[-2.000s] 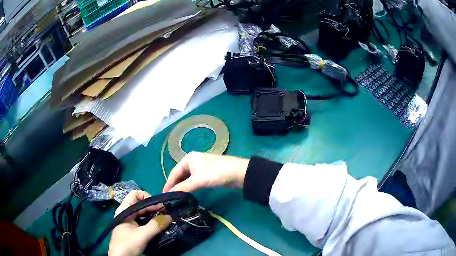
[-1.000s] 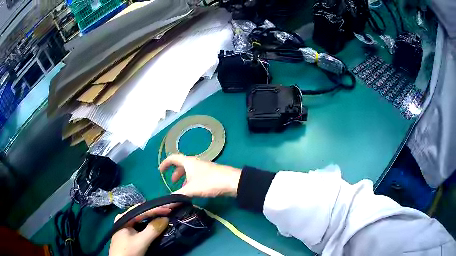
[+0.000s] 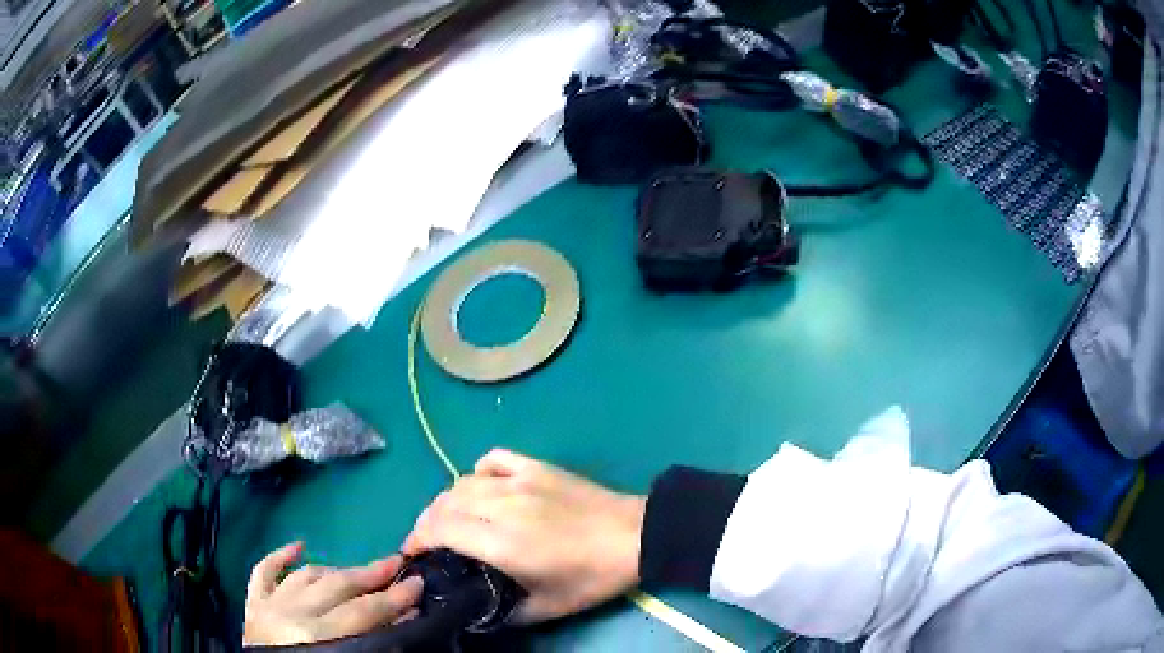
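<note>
A black electrical unit [image 3: 466, 597] with thin wires lies at the bottom of the view, partly cut off by the edge. My right hand [image 3: 530, 529] lies over its upper right side, fingers bent onto it. My left hand [image 3: 326, 600] is at its left, fingertips touching the unit, thumb not clearly seen. A thick black cable [image 3: 370, 638] runs below my left fingers. The tan tape roll [image 3: 440, 300] lies flat above my right hand. A narrow pale ribbon [image 3: 428, 421] trails from the roll to my right hand, and a pale strip [image 3: 689, 625] shows below my wrist.
Two black units [image 3: 715, 230] with cables lie beyond the roll. Another unit [image 3: 243, 389] with a wrapped cable end [image 3: 313, 436] lies at left. A stack of cardboard and foam sheets [image 3: 421, 140] covers the upper left. A small-parts sheet [image 3: 1015, 185] and a coworker's grey sleeve [image 3: 1123, 344] are at right.
My right hand has moved down from beside the roll onto the unit. My left hand and the unit sit lower in the view, and the left fingers are more extended.
</note>
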